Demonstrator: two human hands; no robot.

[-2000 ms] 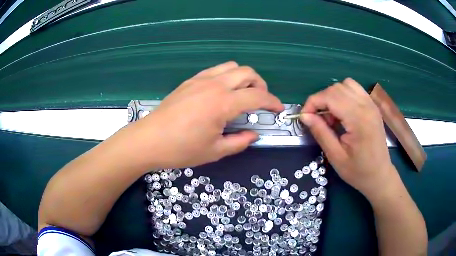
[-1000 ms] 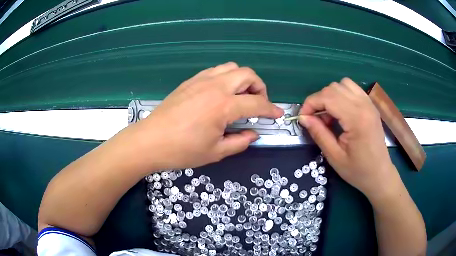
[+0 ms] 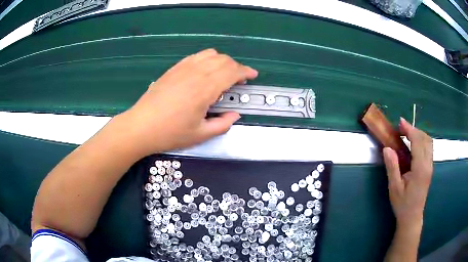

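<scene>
A silver-grey housing strip (image 3: 282, 110) lies on the green belt, with several round white pieces seated in a row and a small dark hole between two of them. My left hand (image 3: 192, 102) lies over its left part, thumb at the near edge and fingers at the far edge. My right hand (image 3: 413, 169) grips the reddish-brown wooden block (image 3: 382, 127) at its near end. A thin pale stick (image 3: 414, 115) stands up beside the right fingers. Clear discs (image 3: 233, 217) lie loose in the black tray (image 3: 226, 171) below the strip.
A white rail (image 3: 297, 143) runs between the tray and the green belt (image 3: 328, 66). Another housing strip (image 3: 69, 13) lies at the far left. A clear plastic bag (image 3: 397, 6) is at the far right, and a dark object (image 3: 456, 59) at the right edge.
The housing strip has moved off the rail onto the belt, with my left hand on it. My right hand has left the strip, moved right and taken hold of the block.
</scene>
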